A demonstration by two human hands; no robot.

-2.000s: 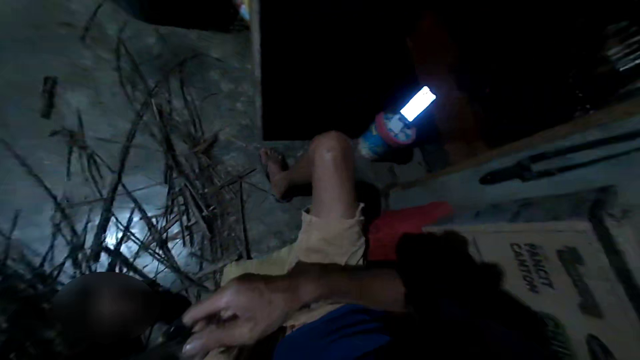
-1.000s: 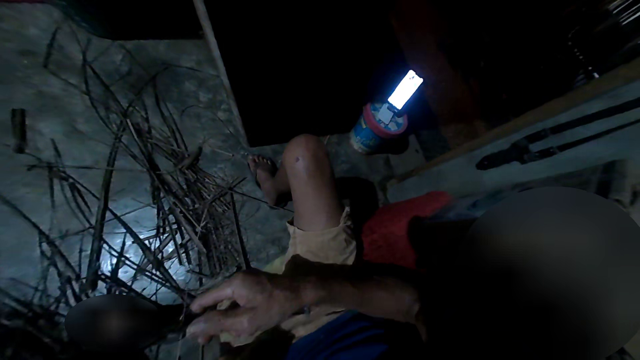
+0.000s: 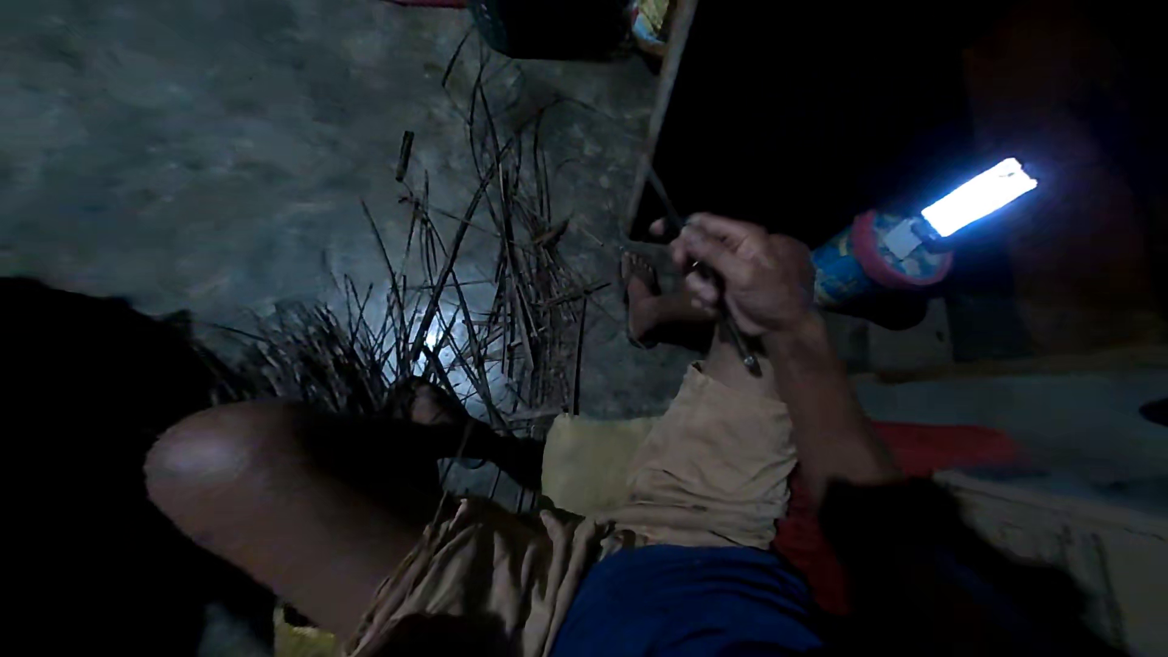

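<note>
My right hand (image 3: 744, 269) is above my right knee, with its fingers closed around a thin dark rod-like thing (image 3: 724, 315). The rod slants from the upper left to a small shiny end below the hand; dimness hides what it is exactly. My left hand is not in view. Many thin dark sticks (image 3: 525, 283) lie in a loose, crossed heap on the grey floor, left of the hand. A denser bundle of thin sticks (image 3: 306, 360) lies nearer my left knee.
A glowing lamp (image 3: 978, 196) rests on a blue container with a pinkish-red lid (image 3: 862, 251), right of my hand. A large dark area with a pale edge (image 3: 664, 109) stands beyond. A carton (image 3: 1049, 520) is at lower right, and a dark vessel (image 3: 547, 27) at the top.
My right hand has moved from low in front of my body out to above my right knee, and the rod now shows in it. The view has shifted, bringing my left knee in.
</note>
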